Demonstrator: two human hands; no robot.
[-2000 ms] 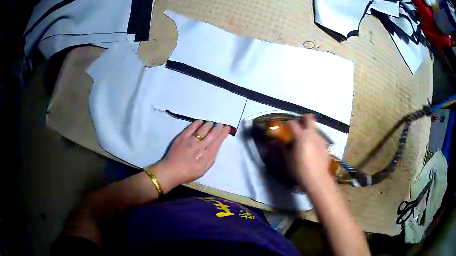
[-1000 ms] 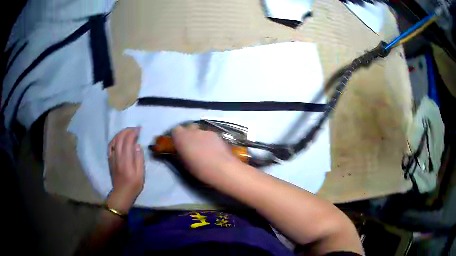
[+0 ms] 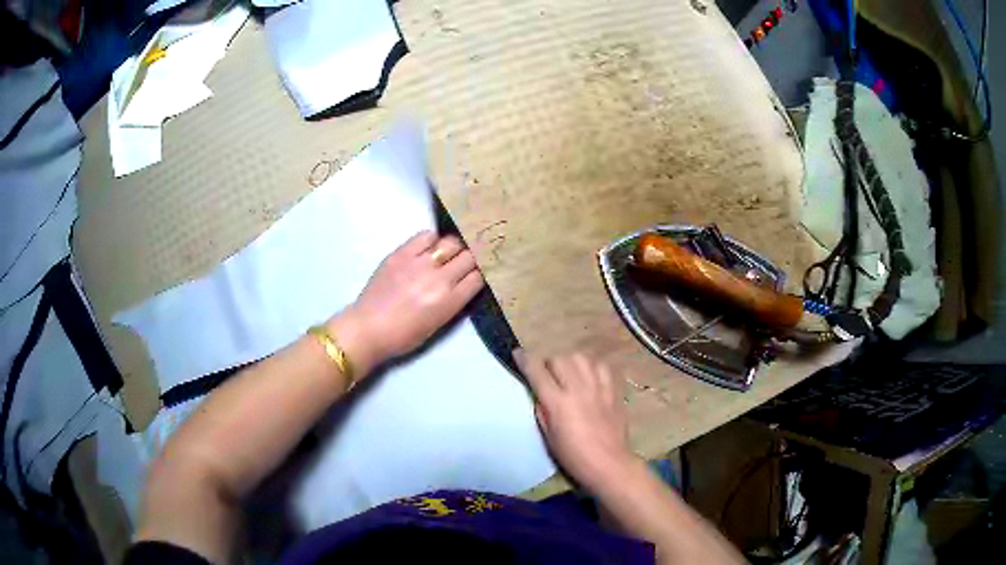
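Observation:
The pale garment panel lies on the pressing table in front of me, with a dark folded strip along its right edge. My left hand grips the panel at this edge, fingers bent over the strip, a ring and a gold bangle on it. My right hand holds the same edge lower down, near the strip's lower end; its grip is partly hidden. The iron, with an orange-brown wooden handle, rests on the table to the right, touched by no hand.
The table cover is stained beige. Small cut pieces and white pieces with a yellow mark lie at the far left. Striped pale layers drape at the left. Scissors and a pale cloth are at the right edge.
My right hand has let go of the iron, which now stands on the table at right. Both hands have moved to the panel's right edge. The view has turned towards the right.

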